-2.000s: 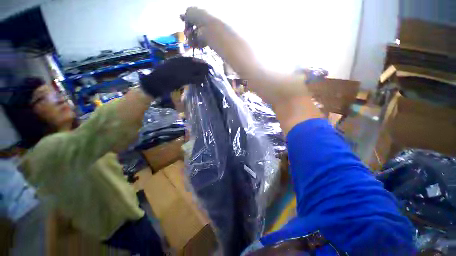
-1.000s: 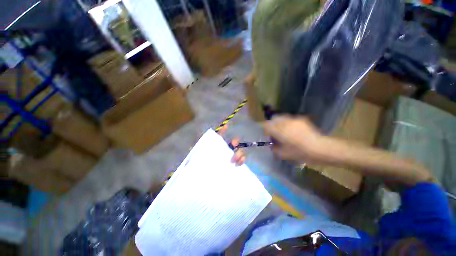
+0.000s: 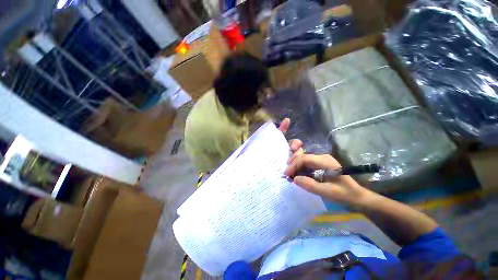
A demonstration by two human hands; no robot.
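White printed sheets (image 3: 245, 205) with dense lines lie tilted in front of me, their lower edge curling. My left hand (image 3: 295, 145) holds them from behind; only its fingertips show at the upper right edge, and the rest is hidden by the paper. My right hand (image 3: 330, 178) holds a black marker pen (image 3: 357, 170), its tip end at the right edge of the sheets. Whether the tip touches the paper I cannot tell.
A person in a yellow-green top (image 3: 210, 131) bends down beyond the sheets. A strapped grey-green bale (image 3: 371, 98) is right of centre. Dark polybagged garments (image 3: 453, 60) lie upper right. Open brown cartons (image 3: 123, 235) stand lower left, near a white pillar (image 3: 71, 139).
The raised garment cover is out of my hand. My right hand has come down with the pen to the sheets. The other person now bends low, and the view has shifted.
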